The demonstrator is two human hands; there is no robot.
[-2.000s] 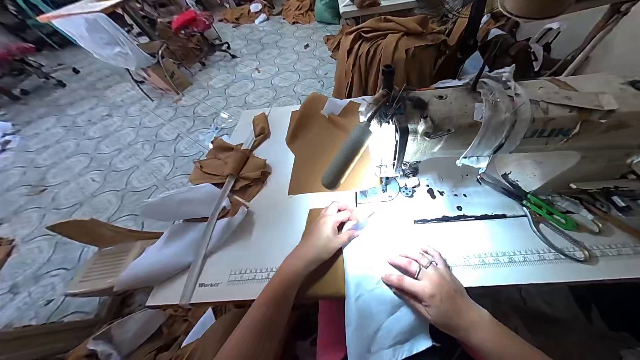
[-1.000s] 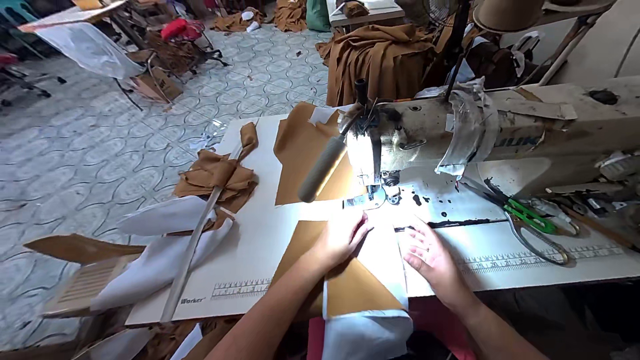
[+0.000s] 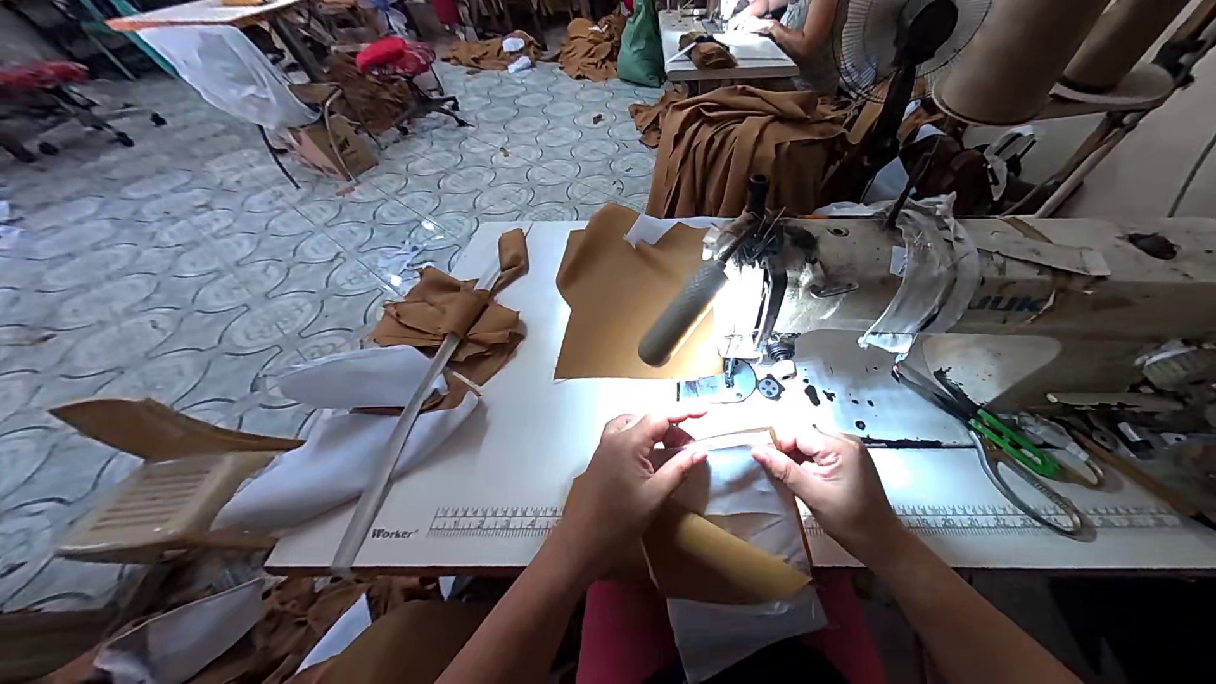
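Observation:
My left hand (image 3: 632, 484) pinches the upper left edge of a white and tan fabric piece (image 3: 746, 489) between thumb and fingers. At its upper right corner, my right hand (image 3: 836, 480) grips the same piece. The fabric hangs over the table's front edge, with a tan flap lying slantwise across its white side. Just beyond both hands is the lit needle area of an industrial sewing machine (image 3: 950, 285). A larger tan fabric panel (image 3: 627, 304) lies flat left of the needle, partly behind a grey cylindrical handle (image 3: 682, 313).
Green-handled snips (image 3: 1016, 442) and metal scissors (image 3: 1026, 489) lie at the right. A ruler strip (image 3: 494, 521) runs along the table front. Brown scraps (image 3: 451, 318), white fabric and a long pale strip (image 3: 394, 456) lie at the left. A person (image 3: 798, 38) sits at another table behind.
Both hands have drawn back from the needle area toward the table's front edge and now hold the fabric raised by its top edge. One second ago they rested flat on it.

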